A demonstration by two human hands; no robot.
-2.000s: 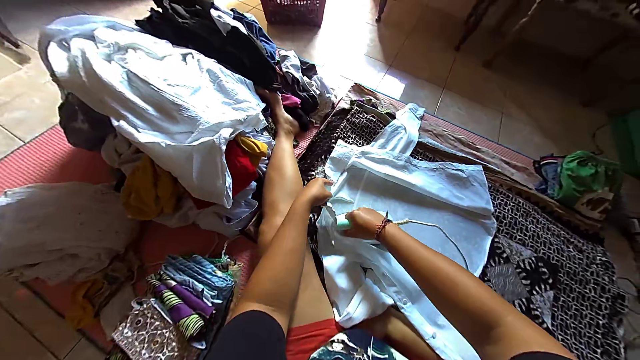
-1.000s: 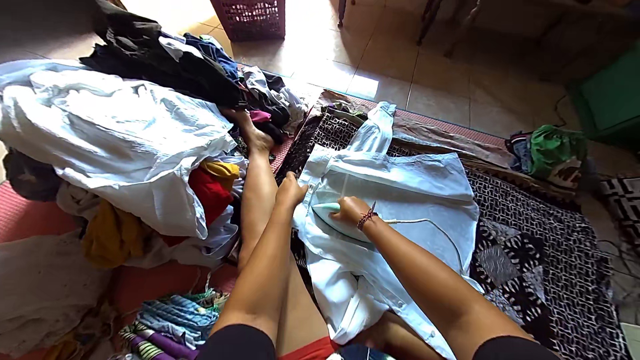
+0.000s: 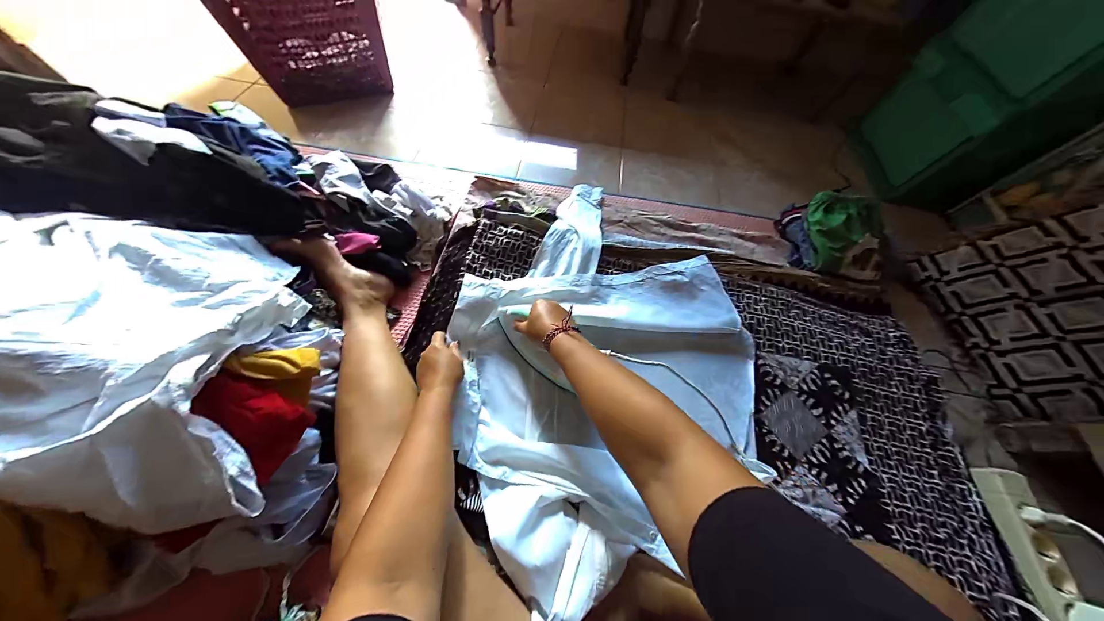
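Note:
A light blue-white shirt (image 3: 655,345) lies spread over a black-and-white patterned cloth (image 3: 828,379) on the floor. My right hand (image 3: 545,321), with a braided bracelet at the wrist, grips a clothes iron (image 3: 536,360) whose pale body is mostly covered by the hand and forearm. The iron rests flat on the upper left part of the shirt, and its white cord (image 3: 681,379) runs right across the fabric. At the shirt's left edge, my left hand (image 3: 440,360) pinches the cloth between curled fingers.
Left of my outstretched leg, white cloth (image 3: 112,362) and dark, red and yellow clothes form a large pile. A maroon plastic basket (image 3: 319,52) stands beyond. A green bundle (image 3: 841,228) lies at the mat's far right, near a green cabinet (image 3: 983,95). A power strip (image 3: 1026,543) sits lower right.
The iron in my right hand has moved up the shirt, toward its far side. My left hand stays at the left edge. The view has shifted, showing more of the basket and cabinet.

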